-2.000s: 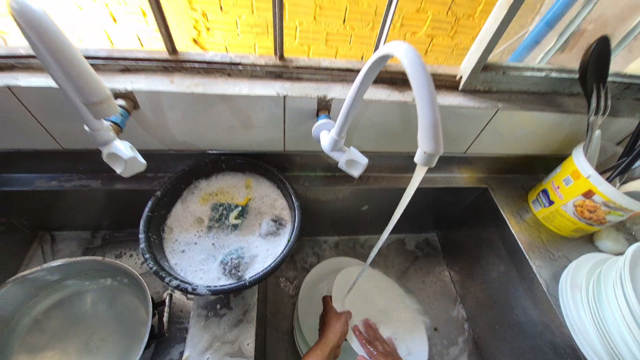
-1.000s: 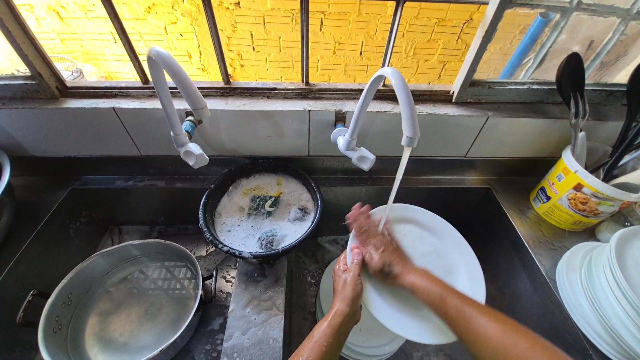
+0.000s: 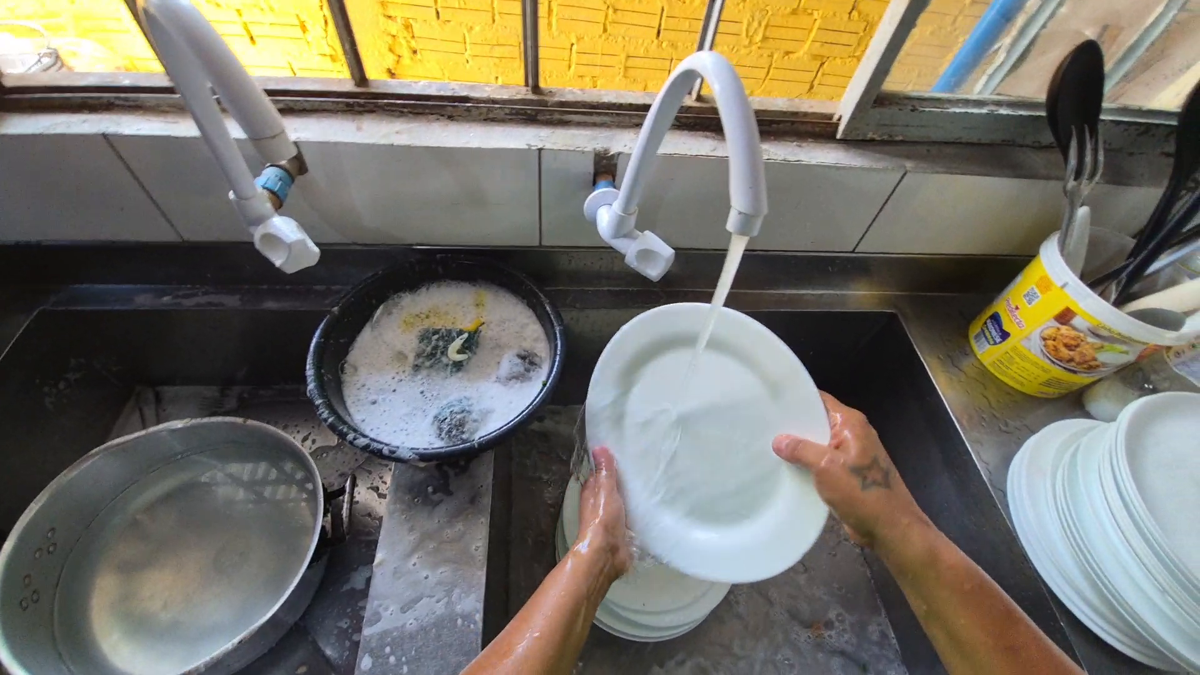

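A white plate (image 3: 708, 450) is held between my two hands, tilted under the water running from the curved white faucet (image 3: 736, 141). My left hand (image 3: 602, 516) grips its lower left rim, and my right hand (image 3: 844, 469) grips its right rim with the thumb on top. Beneath it, several stacked white plates (image 3: 656, 614) lie in the right sink basin, partly hidden. To the left of the held plate, a black basin (image 3: 323, 375) contains foamy water, a dark green scouring pad (image 3: 445, 349) and scrubbers.
A large aluminium pot (image 3: 187, 553) with cloudy water sits in the left basin, right of which runs the metal divider (image 3: 427, 562). A second white faucet (image 3: 225, 112) hangs above. At right stand a yellow utensil tub (image 3: 1041, 328) and stacked white plates (image 3: 1106, 544) on the counter.
My right hand has moved from the plate's upper left face to its right rim. The plate now faces up under the stream, where a second ago both hands were at its left side.
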